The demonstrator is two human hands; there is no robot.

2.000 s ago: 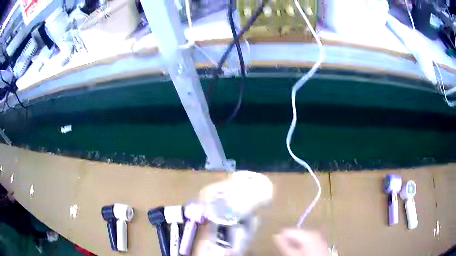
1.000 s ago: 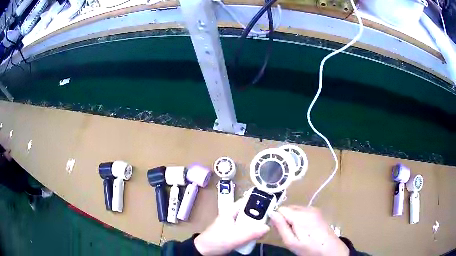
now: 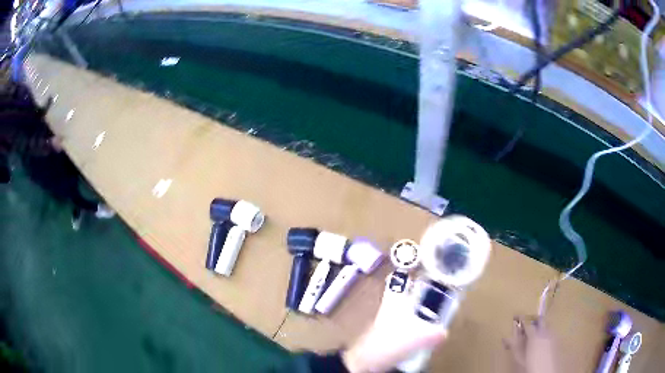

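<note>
My left hand (image 3: 394,342) holds a white handheld fan (image 3: 456,251), head up, its dark display panel facing me. My right hand (image 3: 536,346) is blurred at the lower edge, apart from the fan. The thin white cable (image 3: 571,226) runs down to its fingertips; blur hides whether they grip it. Another white fan (image 3: 405,253) lies on the ledge just left of the held one, its grip partly hidden by my left hand.
On the cardboard-covered ledge (image 3: 189,156) lie a black and white pair (image 3: 232,244), a black, white and purple group (image 3: 329,269), and a purple and white pair (image 3: 616,335) at right. Beyond are the green belt (image 3: 328,102) and a white post (image 3: 435,109). A person (image 3: 47,160) is at far left.
The view has turned left, so things sit further right in the picture. My right hand has come away from the held fan to the right. My left hand still holds the fan.
</note>
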